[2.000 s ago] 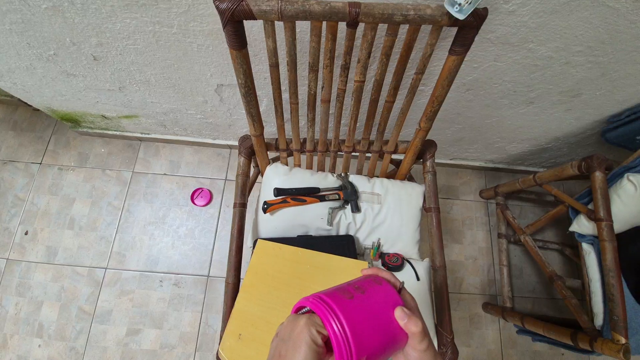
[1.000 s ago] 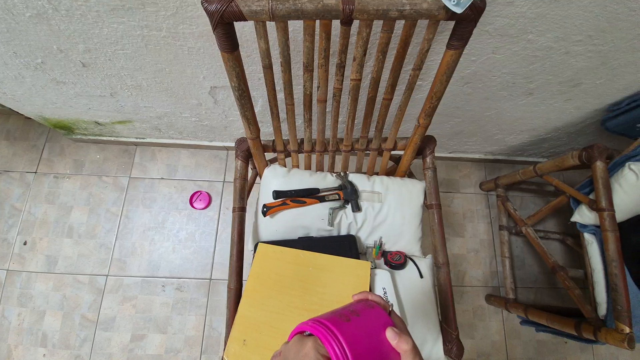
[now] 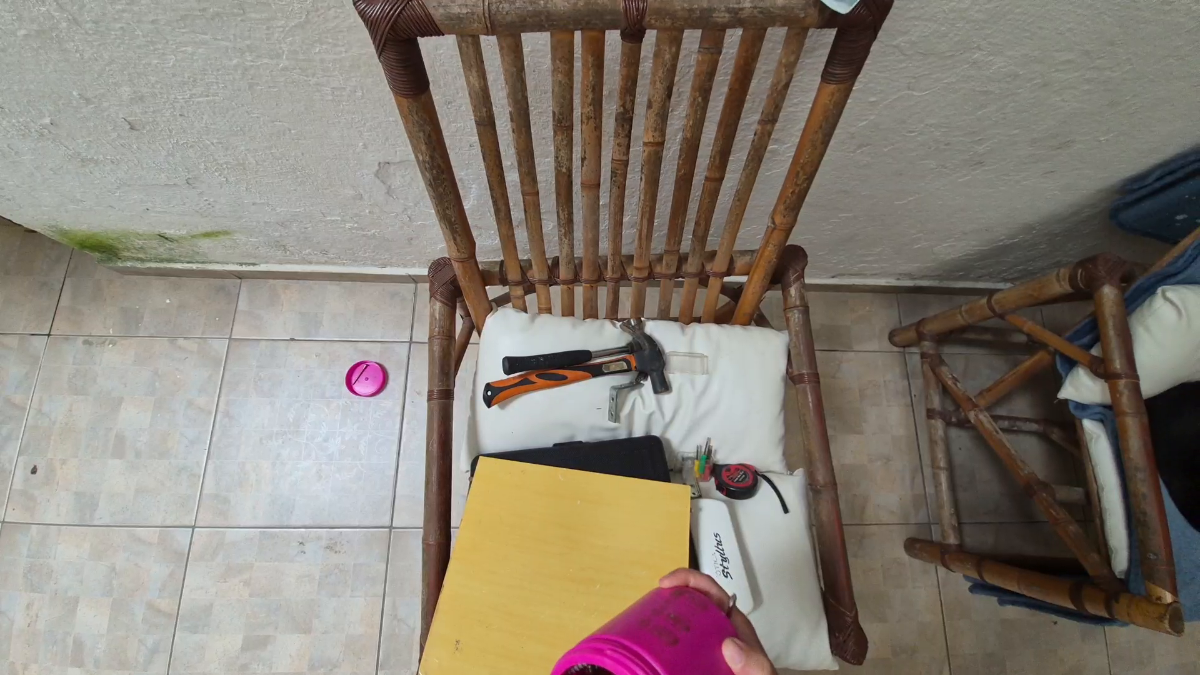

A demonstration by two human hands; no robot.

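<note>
My right hand (image 3: 722, 609) is closed around a magenta plastic jar (image 3: 656, 642), tilted with its mouth toward the lower left; something dark shows inside the mouth. My left hand is out of the frame. Under and beyond the jar a yellow board (image 3: 572, 553) lies partly over a black case (image 3: 581, 453). Two claw hammers, one with an orange and black handle (image 3: 553, 377), rest on the white cushion (image 3: 741, 403) beside a metal bracket (image 3: 614, 401). A red and black tape measure (image 3: 736, 481) lies near small coloured pieces (image 3: 703, 461) and a white object bearing writing (image 3: 722, 553).
The bamboo chair (image 3: 439, 450) stands against a rough white wall (image 3: 234, 141). On the tiled floor to the left lies a round magenta lid (image 3: 366, 378). A second bamboo chair (image 3: 1041, 487) with cushions is at the right.
My left hand, at the jar's mouth in the earlier frames, has gone from view. The jar has moved lower in the view, still in my right hand.
</note>
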